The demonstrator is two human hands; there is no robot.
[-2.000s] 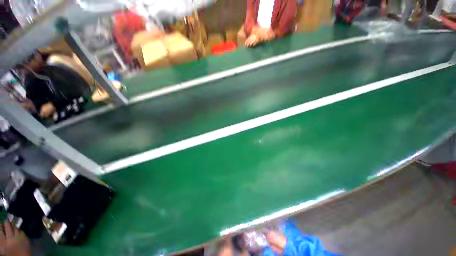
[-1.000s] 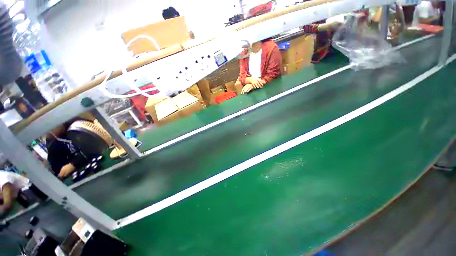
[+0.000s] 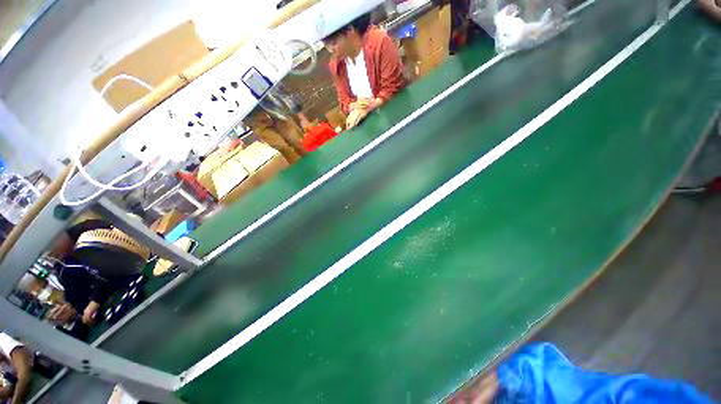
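Note:
My right hand point(image 3: 479, 390) is at the bottom edge, beside the near edge of the green table. It is small, blurred and mostly cut off by the frame, so its fingers and anything in them are hidden. A bright blue sleeve point(image 3: 569, 380) covers the arm behind it. My left hand is not in view. The green table point(image 3: 379, 316) lies in front of me, with small pale specks on it.
A grey upright point(image 3: 95, 364) stands at lower left, with a pale box edge point(image 3: 122, 394) below it. A clear plastic bag point(image 3: 522, 30) lies across the line. A person in red point(image 3: 379, 67) and open cartons point(image 3: 245, 170) are on the far side.
The view has tilted and shifted. The blue sleeve shows much more than one second ago, with part of my right hand. The black units at lower left have almost left the frame.

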